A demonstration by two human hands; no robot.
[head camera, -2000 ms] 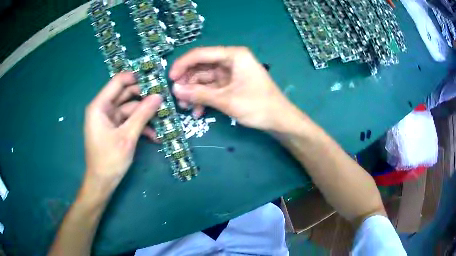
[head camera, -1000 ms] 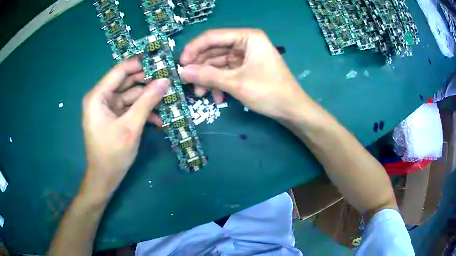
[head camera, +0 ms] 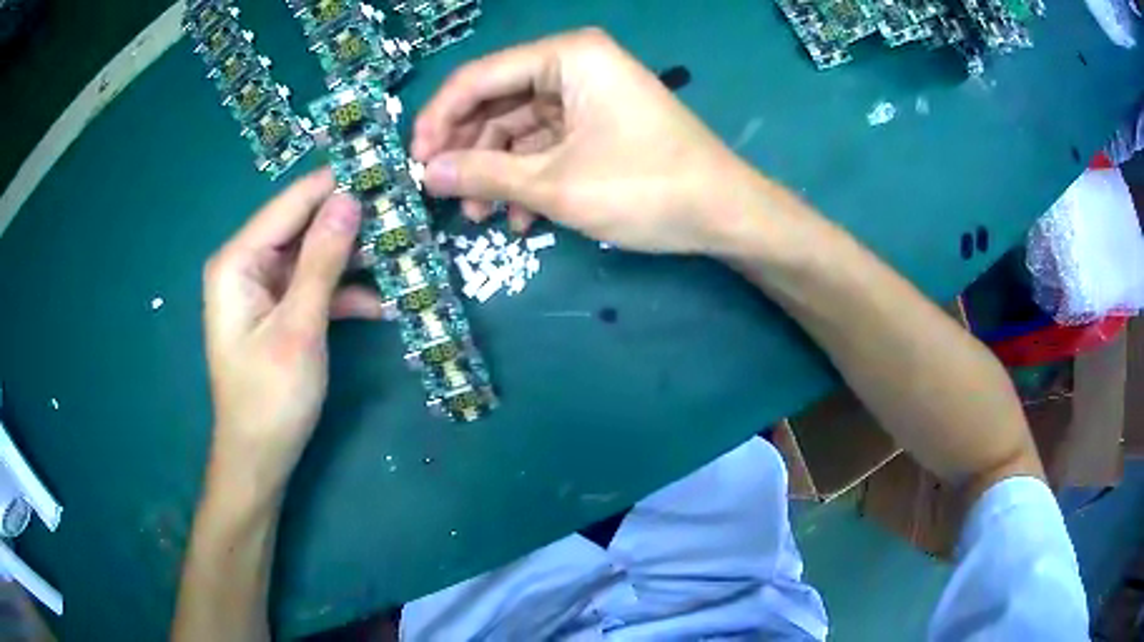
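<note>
A long green PCB panel strip with repeated yellowish blocks lies slanted in front of me. My left hand holds the strip by its left edge, thumb on top. My right hand is at the strip's upper right edge, thumb and forefinger pinched on a small white part touching or very near the board edge. White parts also show along the strip's upper right edge. A loose pile of small white parts lies just right of the strip, below my right hand.
More strips lie beyond my left hand. Stacked PCB panels are at the far right. Black bits lie near the right edge. Below right are a red bin with clear plastic and a cardboard box. White pieces are at lower left.
The view has shifted, so the stacked panels sit higher in the picture. My left thumb has moved from the strip's middle to its left edge. My right hand stays pinched at the strip's right edge.
</note>
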